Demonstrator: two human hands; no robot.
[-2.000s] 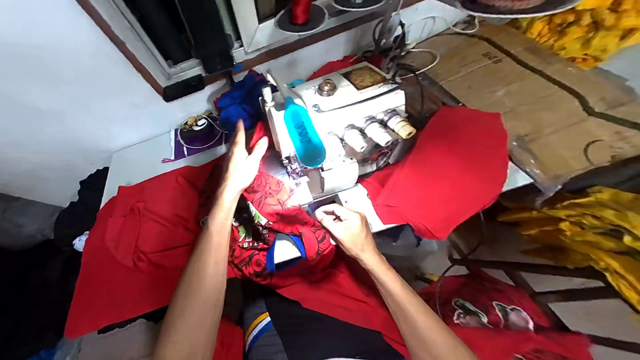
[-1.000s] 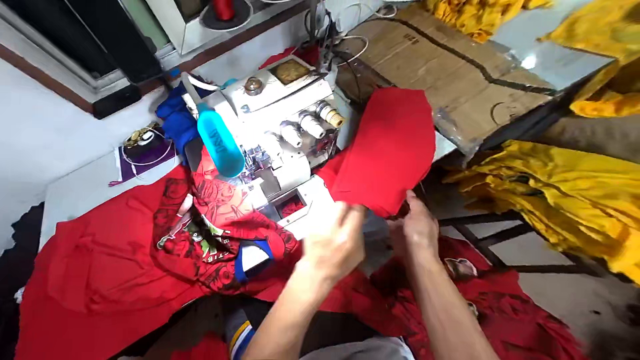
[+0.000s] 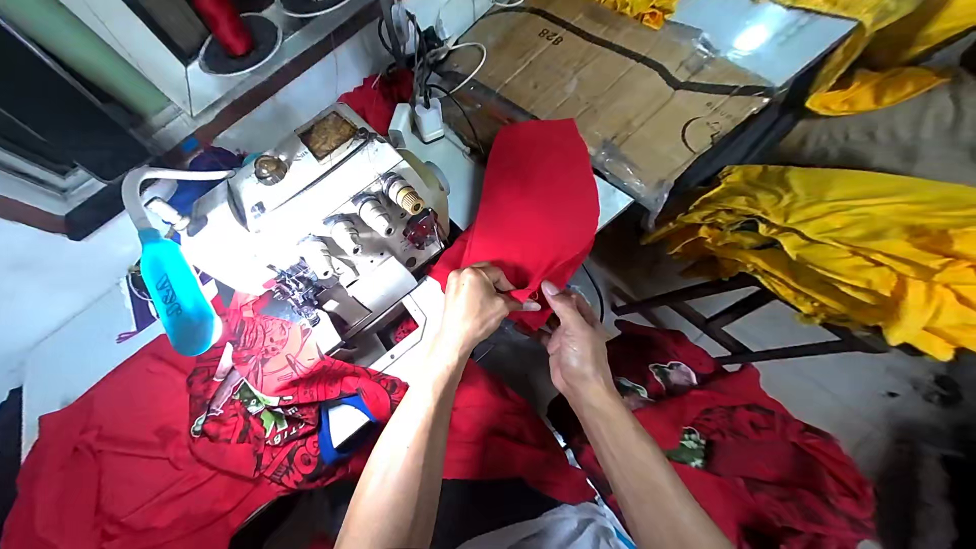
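Observation:
Both hands pinch the lower edge of a red fabric piece (image 3: 537, 191) to the right of a white overlock sewing machine (image 3: 320, 221). My left hand (image 3: 479, 301) grips the cloth from the left, fingers bent over it. My right hand (image 3: 573, 332) holds the same edge with thumb and fingers, close beside the left. A printed red garment (image 3: 274, 396) with a blue-edged part lies in front of the needle area, under the machine's light. Plain red cloth (image 3: 114, 450) spreads to its left. Some fingertips are hidden by folds.
A turquoise lamp-like attachment (image 3: 177, 293) hangs at the machine's left. Flattened cardboard (image 3: 610, 84) covers a table behind. Yellow garments (image 3: 854, 244) lie over a dark rack (image 3: 724, 320) at right. More printed red garments (image 3: 732, 450) are piled below. A red thread cone (image 3: 223, 27) stands at the window.
My left hand has left the printed garment by the needle area and moved right to the plain red piece. Both hands now hold that piece's lower edge. The view has shifted noticeably.

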